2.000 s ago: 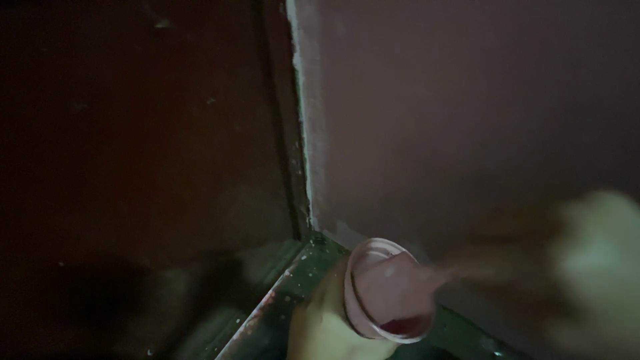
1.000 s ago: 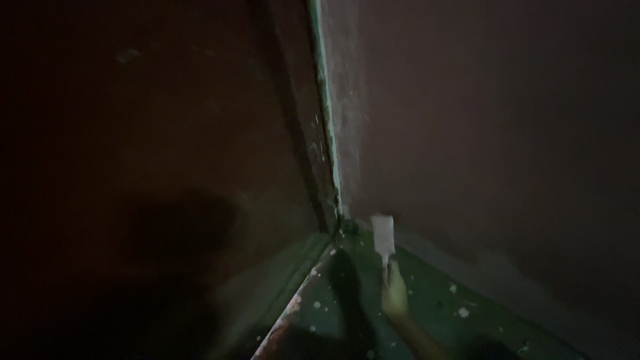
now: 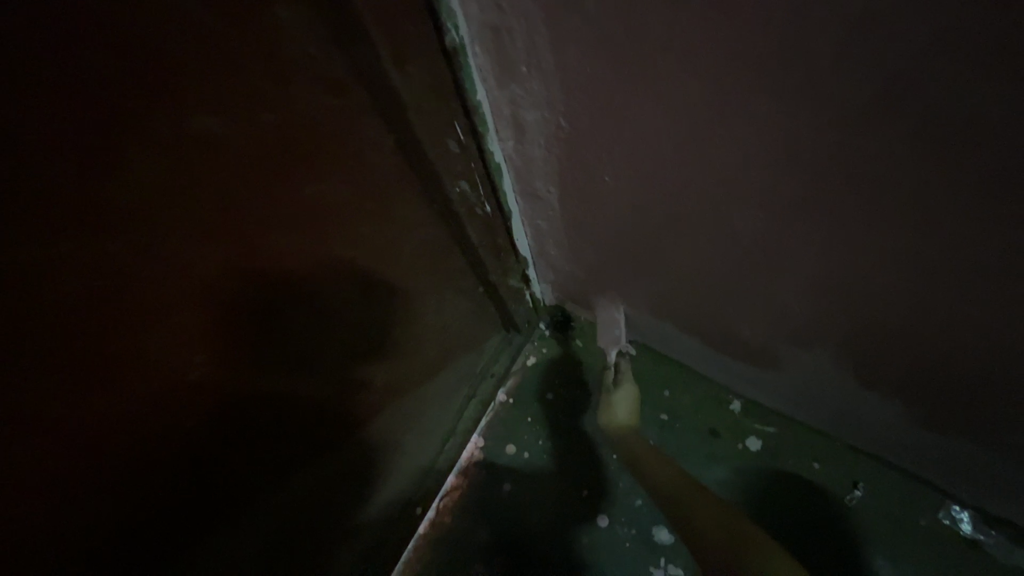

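My right hand [image 3: 620,400] reaches in from the lower right, its fingers closed around the handle of a flat paintbrush [image 3: 612,326]. The brush points up, its pinkish, paint-covered head against the base of the right wall [image 3: 720,200], close to the corner. On the wall by the corner edge runs a band that looks slightly different from the rest. My left hand is out of the frame.
Paint spots dot the green floor [image 3: 688,432]. A pale edge strip [image 3: 456,480] runs along its left side, beside a dark reddish-brown surface [image 3: 280,240]. A small shiny clear scrap [image 3: 960,520] lies at the lower right. Shadows fall across the floor.
Two seconds ago one hand held a cup of pink paint with the brush in it; the cup has left the view. The brush has since come to the wall's base, and the view has shifted.
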